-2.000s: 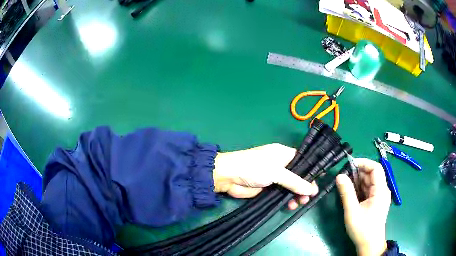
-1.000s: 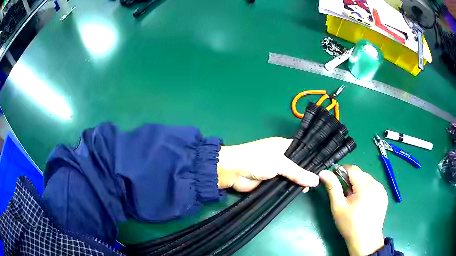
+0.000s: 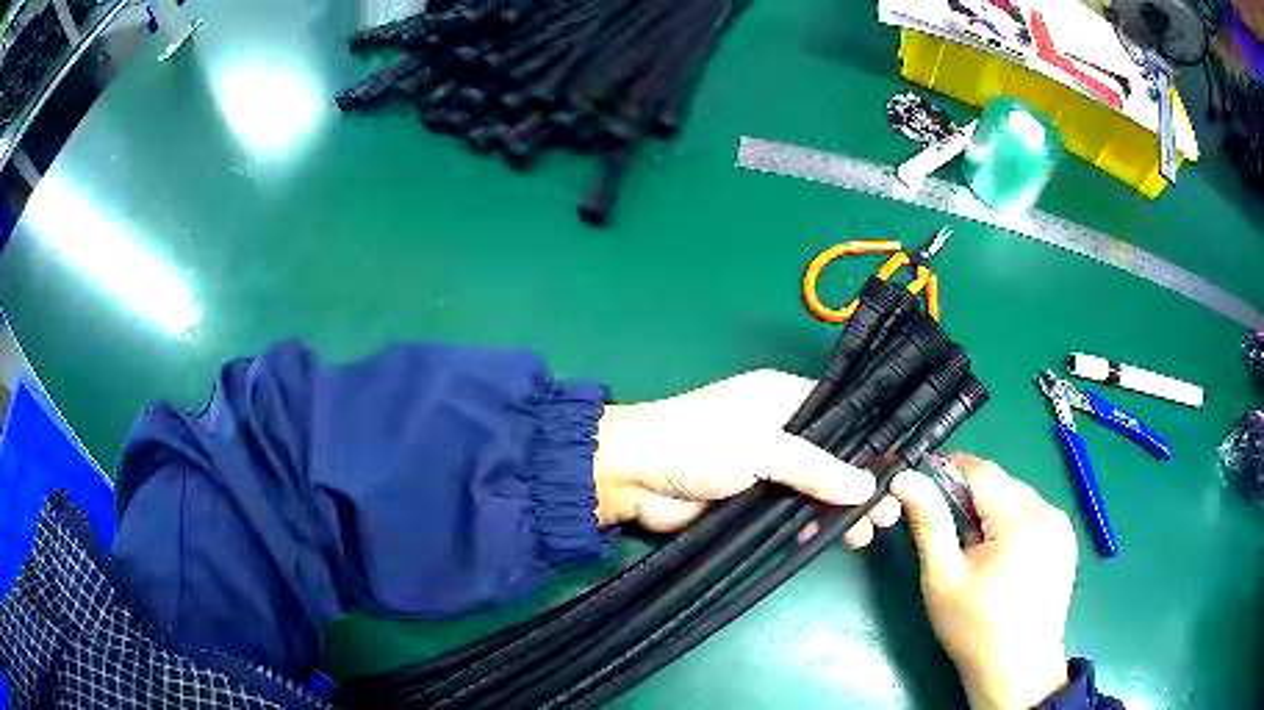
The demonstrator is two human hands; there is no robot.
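A bundle of black cable leads [image 3: 693,541] runs from the lower left up to ribbed black connectors [image 3: 901,364] at its upper right end. My left hand [image 3: 749,451] is closed around the bundle just below the connectors, thumb on top. My right hand [image 3: 991,555] holds a narrow silver tool [image 3: 954,486], mostly hidden between thumb and fingers. The tool's tip is by the lowest connector's lower end; whether it touches cannot be told.
On the green bench [image 3: 458,264] lie orange-handled scissors [image 3: 848,280], blue-handled cutters [image 3: 1085,472], a white marker pen [image 3: 1137,379], a steel rule [image 3: 832,169] and a translucent green item [image 3: 1012,150]. A yellow bin [image 3: 970,81] is at the upper right; a black cable pile [image 3: 555,76] is at the top.
A large pile of black cables has come into view at the top of the bench. In my left hand the connectors have fanned out since two seconds ago. My right hand has moved slightly left.
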